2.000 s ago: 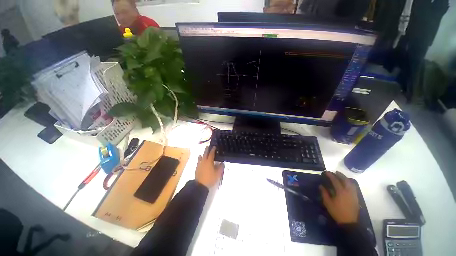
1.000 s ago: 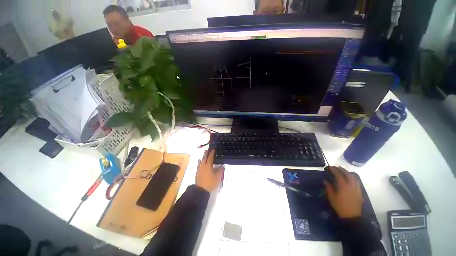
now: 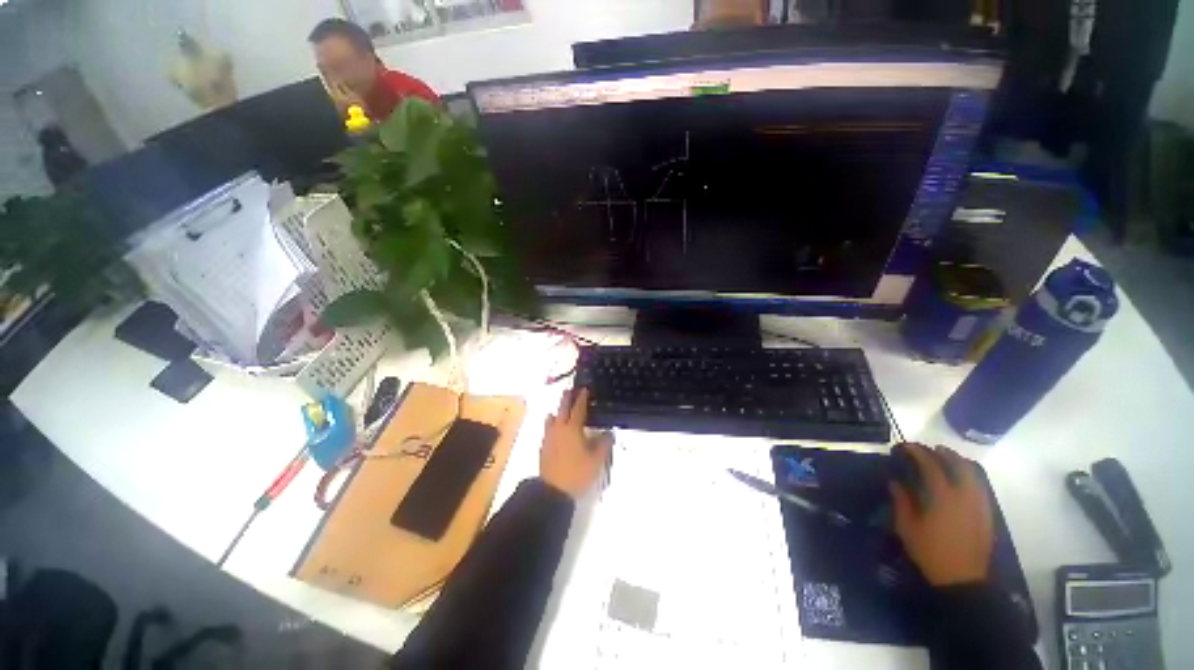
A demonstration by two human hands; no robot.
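Observation:
The black monitor (image 3: 812, 196) shows a dark screen with thin white lines. The black keyboard (image 3: 733, 390) lies below it. My left hand (image 3: 572, 448) rests at the keyboard's left end, fingers slightly apart, holding nothing. My right hand (image 3: 945, 513) is closed over the black mouse (image 3: 906, 474), which it mostly hides, on the dark mouse pad (image 3: 851, 556). A thin pen (image 3: 786, 496) lies across the pad's left edge. A bright white paper (image 3: 701, 537) with a small grey square (image 3: 634, 605) lies between my arms.
A black phone (image 3: 447, 479) lies on a brown folder (image 3: 347, 537). Left are a light blue item (image 3: 327, 429), a red tool (image 3: 278, 482), a plant (image 3: 426, 216) and a file basket (image 3: 343, 353). Right are a navy bottle (image 3: 1031, 351), stapler (image 3: 1129, 513) and calculator (image 3: 1108, 618). A person in red sits opposite.
The camera view has shifted, moving the desk slightly rightward in the picture. The lines on the screen have changed shape. The person opposite now has a hand at the face. Both my hands keep their places.

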